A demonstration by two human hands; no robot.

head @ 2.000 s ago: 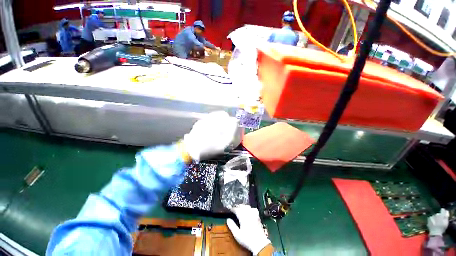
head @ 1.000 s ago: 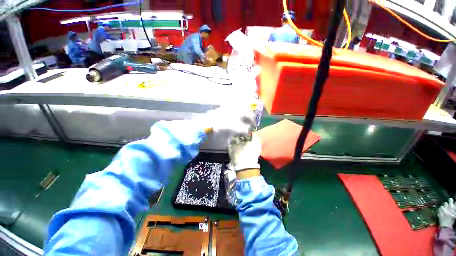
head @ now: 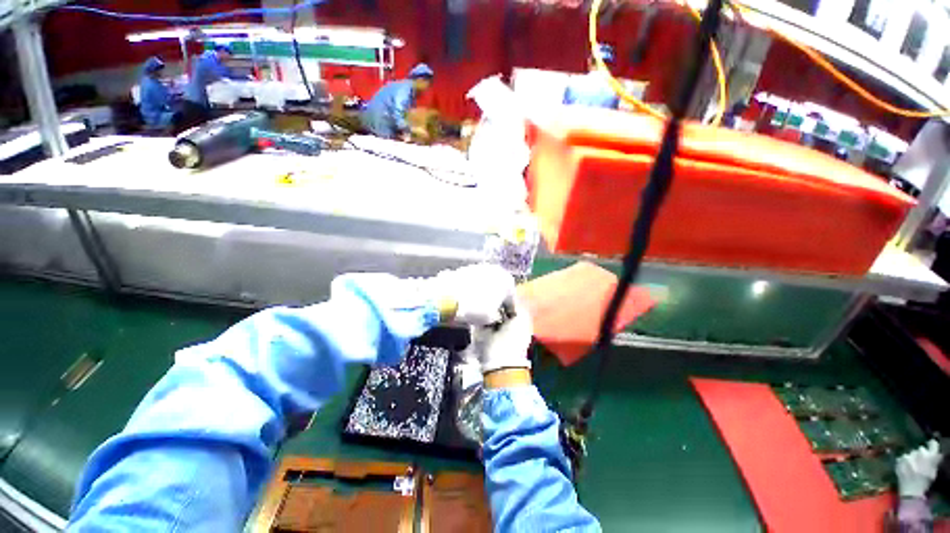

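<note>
My left hand (head: 479, 294) and my right hand (head: 502, 338), both in white gloves, meet above the parts trays. A small dark bit shows between the fingers; what it is I cannot tell. The tally slip (head: 510, 253) with blue writing hangs at the shelf edge just behind the hands. The black tray of screws (head: 399, 398) lies below my left forearm. The clear plastic bag (head: 468, 401) lies in the tray beside it, partly hidden by my right arm. The orange-brown fixture (head: 344, 502) is at the bottom.
A dark cord (head: 651, 208) hangs down to the screwdriver (head: 574, 435) right of my arm. A red foam stack (head: 708, 198) and a heat gun (head: 219, 142) sit on the shelf. Circuit boards (head: 833, 422) lie on a red sheet (head: 755, 448), with another person's gloved hand (head: 918, 467) beside them.
My right hand has left the bag in the tray and risen to meet my left hand. Since the last earlier frame both have lowered slightly, and the slip shows more fully.
</note>
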